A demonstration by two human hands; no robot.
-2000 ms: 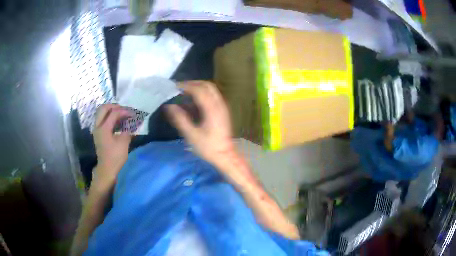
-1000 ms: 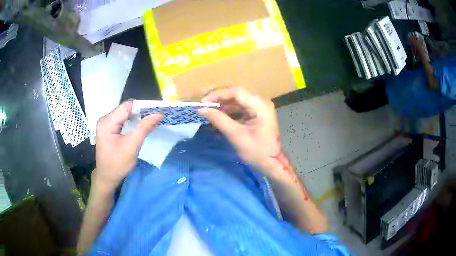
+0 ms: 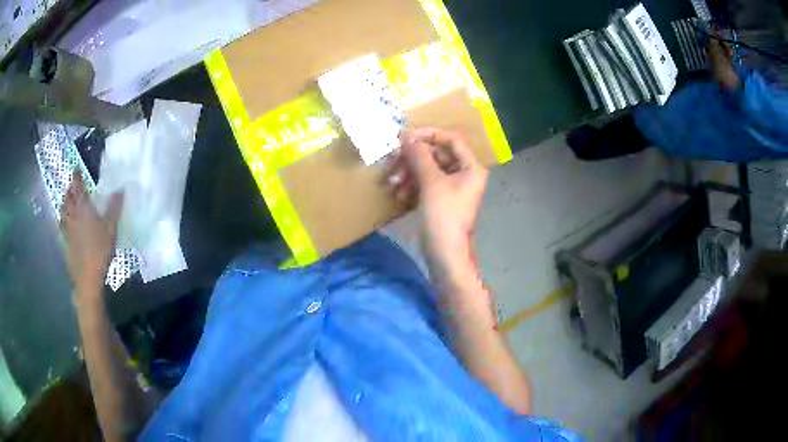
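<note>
A brown carton (image 3: 346,194) with bright yellow-green tape along two edges and across its middle lies before me. A white label piece (image 3: 363,108) with blue pattern at its right side is over the middle tape, at a slant. My right hand (image 3: 439,173) pinches the label's lower right corner above the carton; whether the label is stuck down cannot be told. My left hand (image 3: 89,229) is at the left, its thumb apart, over the patterned label sheets (image 3: 56,164), hiding part of them. Blank whitish backing sheets (image 3: 168,190) lie beside it.
A metal post or arm (image 3: 78,95) stands at the upper left, by a white shelf (image 3: 181,34). A row of white product boxes (image 3: 622,60) sits at the upper right. A neighbouring worker's blue sleeve (image 3: 717,125) is beyond. A dark open bin (image 3: 648,276) stands lower right.
My left hand has let go of the label and moved left onto the sheets. My right hand has brought the label over the carton. A backing sheet near my lap is no longer visible there.
</note>
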